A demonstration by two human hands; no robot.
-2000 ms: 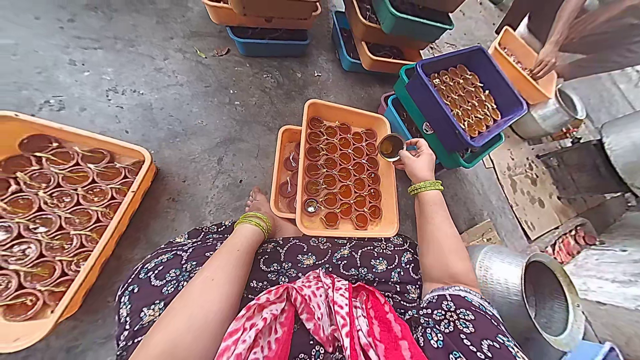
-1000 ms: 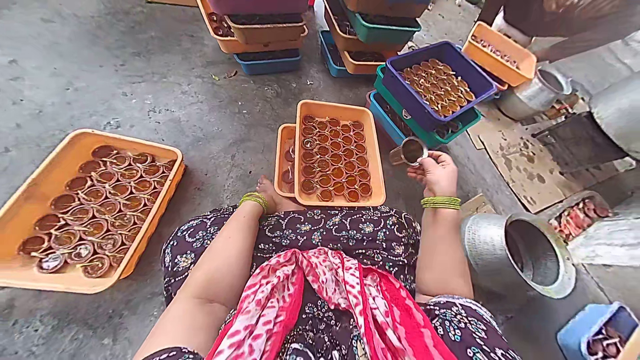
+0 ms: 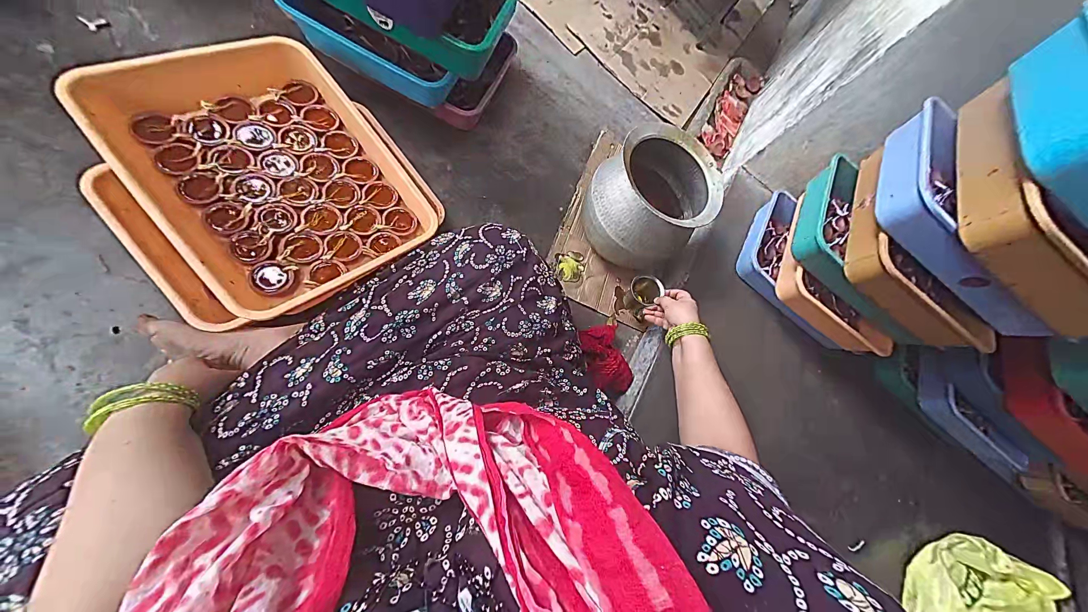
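My right hand [image 3: 670, 309] holds a small metal cup [image 3: 647, 291] by its side, above the cardboard just in front of a round metal pot [image 3: 646, 195]. Some liquid shows inside the cup. My left hand [image 3: 189, 374] rests by my foot; its fingers are mostly hidden, so its grip cannot be made out. In front of my lap, an orange plastic tray [image 3: 161, 68] holds rows of small round clay lamps [image 3: 297, 189] with wicks and amber liquid. It lies partly over another orange tray [image 3: 127, 212].
Stacked plastic trays [image 3: 914, 212] with dark contents stand at the right. More stacked trays [image 3: 374, 47] are at the top. A red cloth [image 3: 605, 359] lies beside my knee, a yellow-green plastic bag [image 3: 977, 578] at the lower right. A wall [image 3: 858, 93] rises behind the pot.
My right hand has moved with the cup from beside the lamp tray to the front of the metal pot. The view has turned to the right.
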